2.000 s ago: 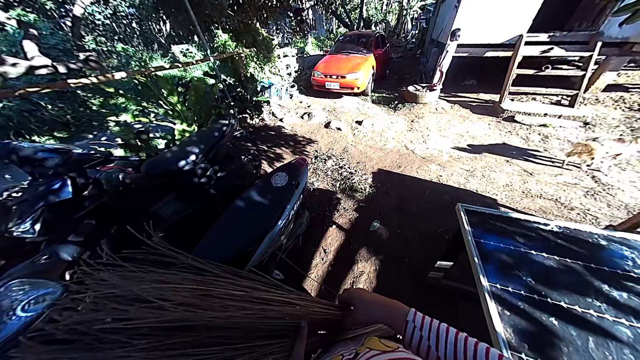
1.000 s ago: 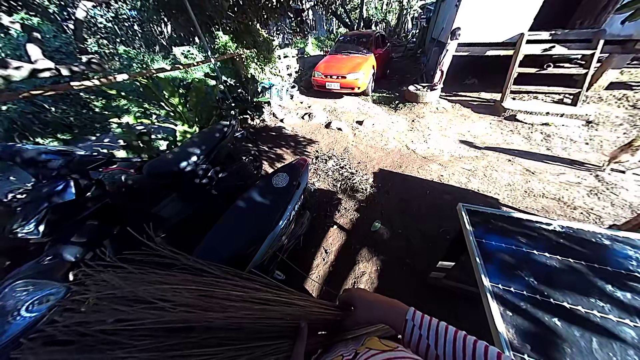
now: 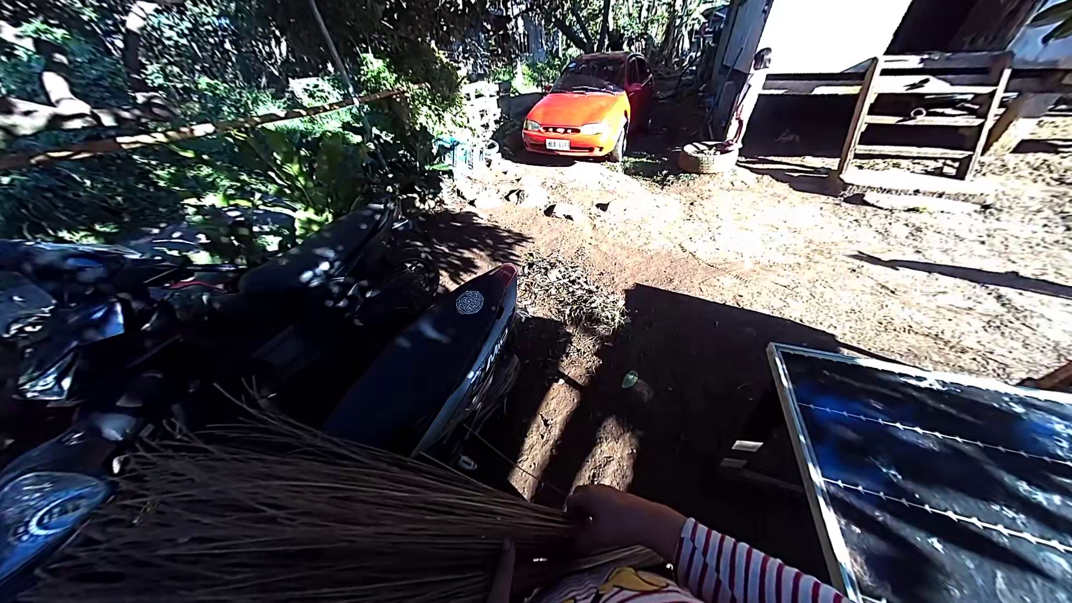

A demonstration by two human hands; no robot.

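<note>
A stick broom of thin dry ribs lies across the lower left of the head view, its bristles fanned out to the left. My right hand, below a red-and-white striped sleeve, is closed around the bundle at its narrower end. Of my left hand only a finger shows at the bottom edge, against the underside of the ribs; the rest is hidden by the broom and the frame edge.
Parked motorcycles with dark seats stand close on the left. A framed solar panel is at the lower right. Farther off are a heap of dry leaves, an orange-red car, a tire and a wooden fence.
An animal at the right edge has gone out of view, leaving a long shadow on the ground. My hands and the broom have stayed in about the same place.
</note>
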